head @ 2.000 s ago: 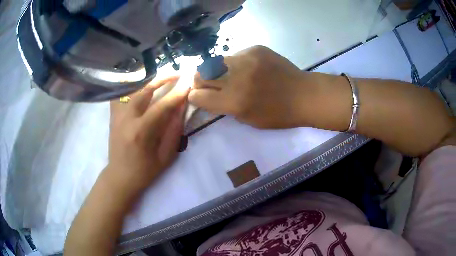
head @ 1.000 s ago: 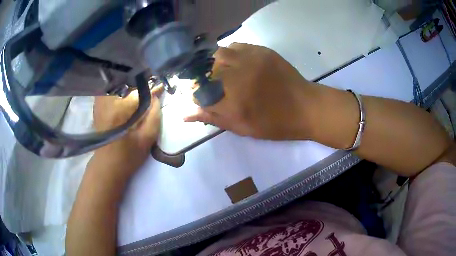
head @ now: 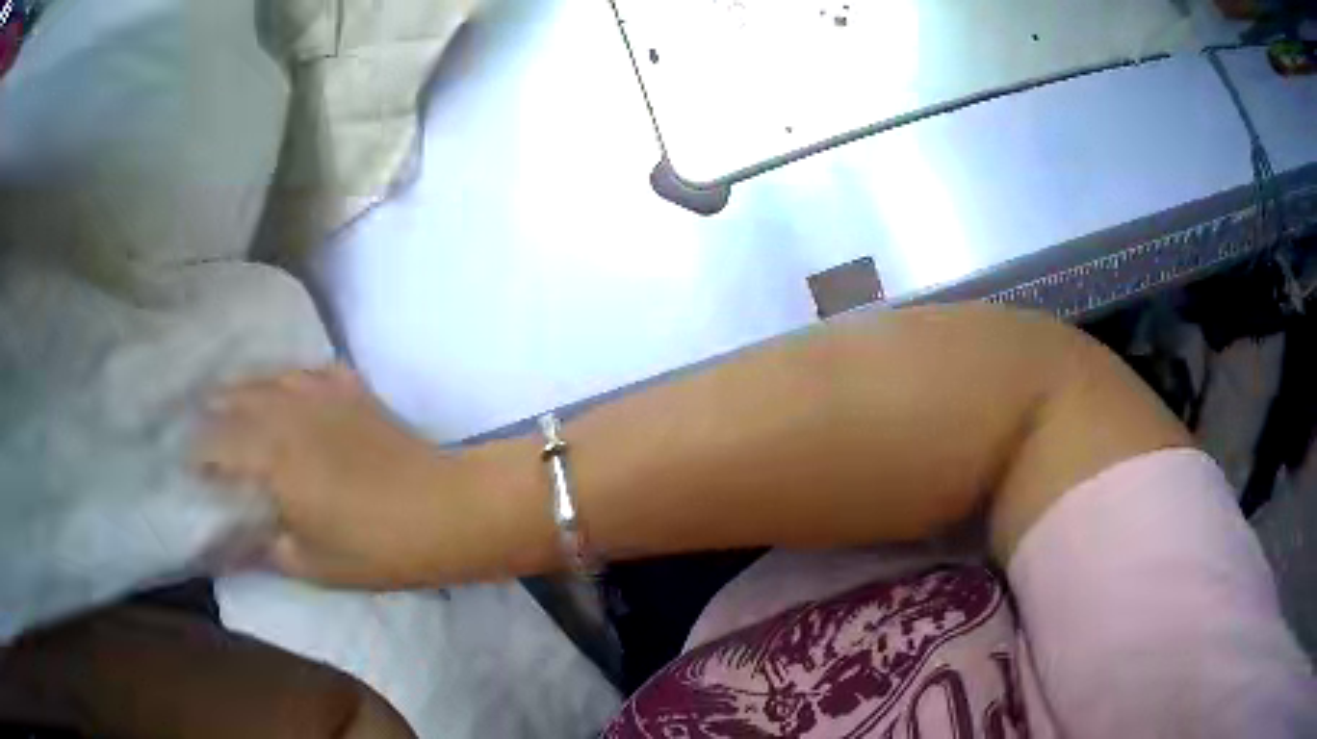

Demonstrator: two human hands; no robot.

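My right hand (head: pixel 311 469), with a silver bracelet at the wrist, reaches across my front to the left. It is blurred, with its fingers curled into pale white cloth (head: pixel 87 433) at the left edge of the table. Part of the cloth hangs below the hand. My left hand is not visible; only a dark, shaded part of my left arm shows at the bottom left, under the cloth. A cream cloth with stitched lines (head: pixel 368 108) lies at the upper left.
The white sewing table (head: pixel 506 318) has a metal plate (head: pixel 867 72) at the top and a brown patch (head: pixel 846 287) near its front edge. A ruler strip (head: pixel 1127 274) runs along that edge. Thin cords (head: pixel 1259 159) cross the table at the right. The machine head is out of view.
The view has swung left and down. My right hand has left the needle area and moved to the cloth at the left. My left hand has gone out of sight.
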